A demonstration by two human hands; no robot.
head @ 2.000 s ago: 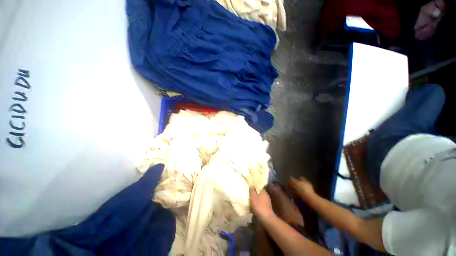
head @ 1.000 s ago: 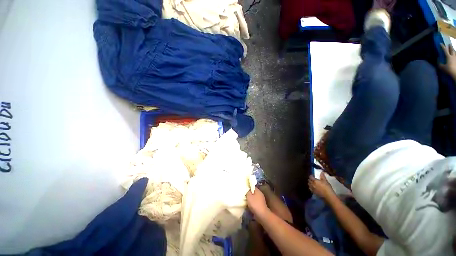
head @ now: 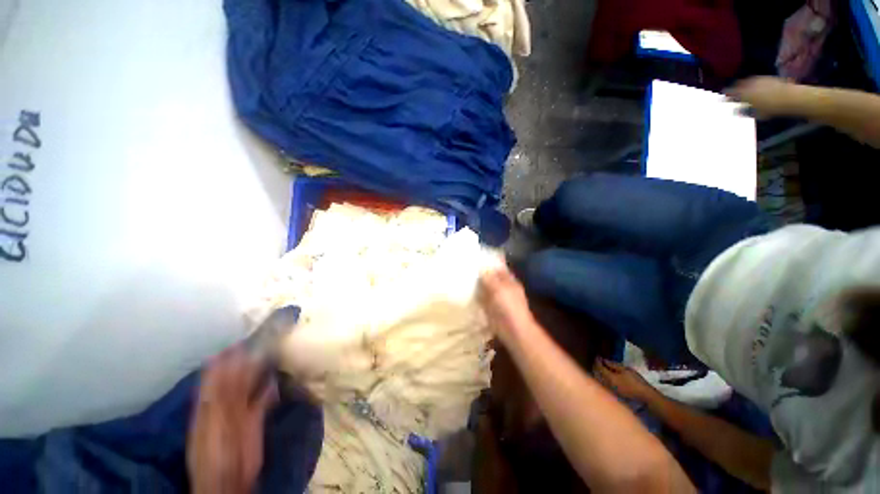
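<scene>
A large gathered heap of cream fabric [head: 386, 309] lies over a blue crate [head: 298, 207] with red showing inside. My right hand [head: 504, 294] reaches in from the lower right and grips the heap's right edge. My left hand [head: 230, 410] is motion-blurred at the lower left, over blue cloth and beside the heap's left edge; its fingers and any hold cannot be made out. More cream cloth [head: 371, 458] hangs or lies below the heap.
A white ledge [head: 116, 212] with lettering runs along the left. Blue garment pieces [head: 376, 96] lie above the crate, and more blue cloth [head: 87, 449] below left. A seated person in jeans [head: 627, 241] is close at right, beside a white bench [head: 700, 140].
My left hand has come into view at the lower left. My right hand has moved up with the cloth edge, which is spread wider. The seated person's legs have swung toward the crate.
</scene>
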